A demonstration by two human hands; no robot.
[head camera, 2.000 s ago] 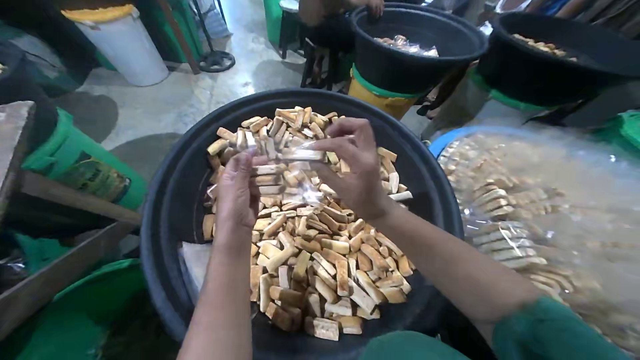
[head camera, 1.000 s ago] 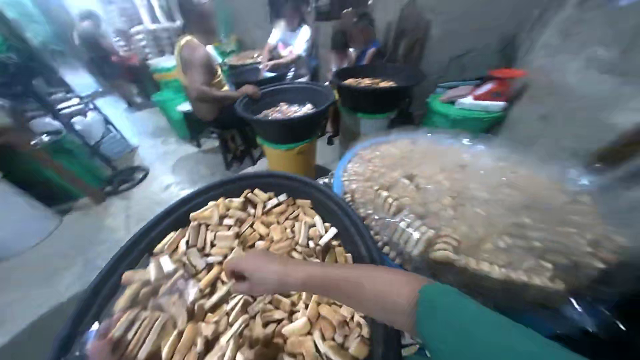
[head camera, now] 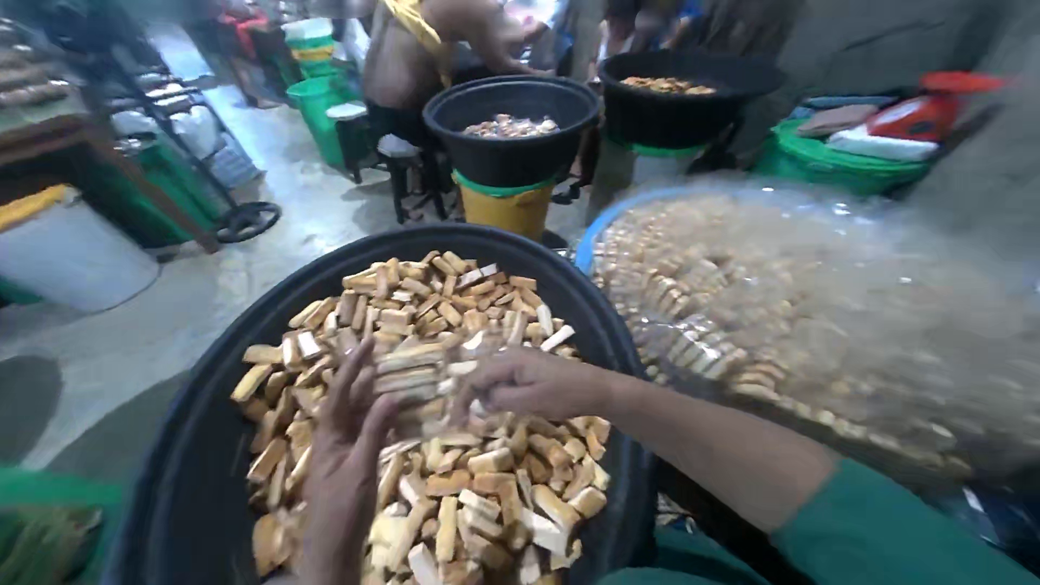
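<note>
A wide black tub (head camera: 203,349) holds a heap of short baked sticks (head camera: 487,487), pale and golden brown, like biscuit or bread pieces. Over the heap, my left hand (head camera: 345,439) holds a clear plastic bag (head camera: 406,378) with several sticks lying side by side in it. My right hand (head camera: 528,382) is at the bag's right side, fingers bent down at its end; the fingertips are blurred, so whether they grip the plastic or a stick does not show.
To the right, a blue-rimmed tub (head camera: 597,231) bears many filled clear bags (head camera: 772,309). Beyond stand two black tubs (head camera: 512,150) (head camera: 682,114) on pails, a stool (head camera: 398,150) and a seated person. A green bin with a red scale (head camera: 914,118) is at back right, a white pail (head camera: 73,252) at left.
My right hand has moved from the heap to the bag beside my left hand. The bag, low at the left one second ago, is now over the middle of the heap. The view has swung.
</note>
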